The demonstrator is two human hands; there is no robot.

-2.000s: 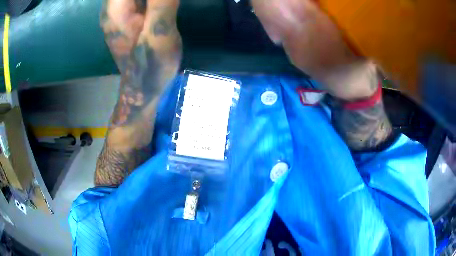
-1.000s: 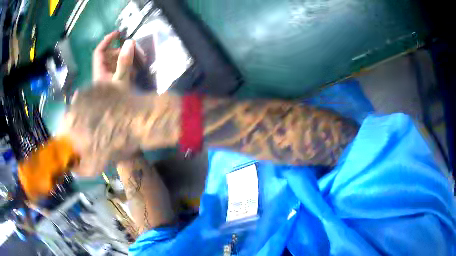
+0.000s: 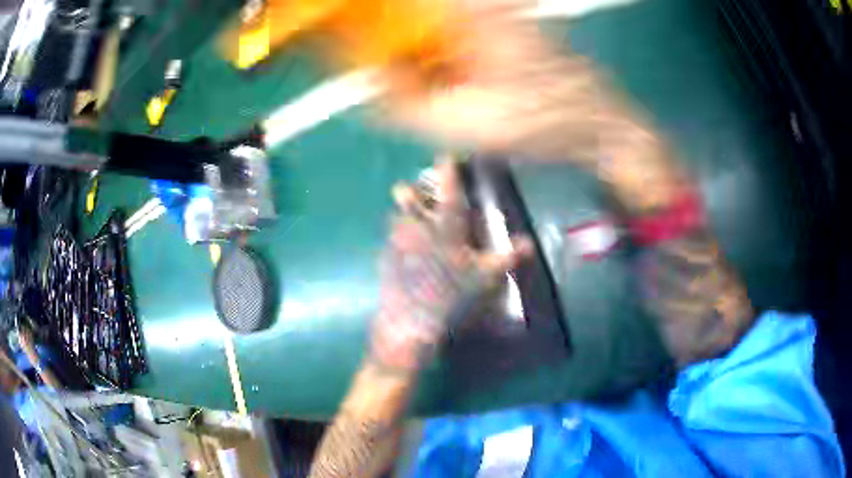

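A dark phone unit with a bright reflective strip (image 3: pixel 495 213) lies on the black mat (image 3: pixel 546 322). My left hand (image 3: pixel 420 271) is over its left side, with fingers along the edge and the thumb reaching across it; blur hides the exact grip. My right hand (image 3: pixel 495 107) is blurred above the far end of the phone. It is closed around the orange electric screwdriver (image 3: pixel 397 37), which points up and left. The screwdriver's bit cannot be made out. A red wrist strap (image 3: pixel 668 219) is on my right wrist.
A round dark perforated screw tray (image 3: pixel 246 289) stands on the green bench (image 3: pixel 318 219), left of my left hand. Behind it is a metallic fixture (image 3: pixel 241 191) with a dark arm and a blue part. A black rack (image 3: pixel 93 303) is at the far left.
The view has swung back over the bench. My right forearm no longer crosses in front of my left arm; the right hand and screwdriver are now above the phone's far end.
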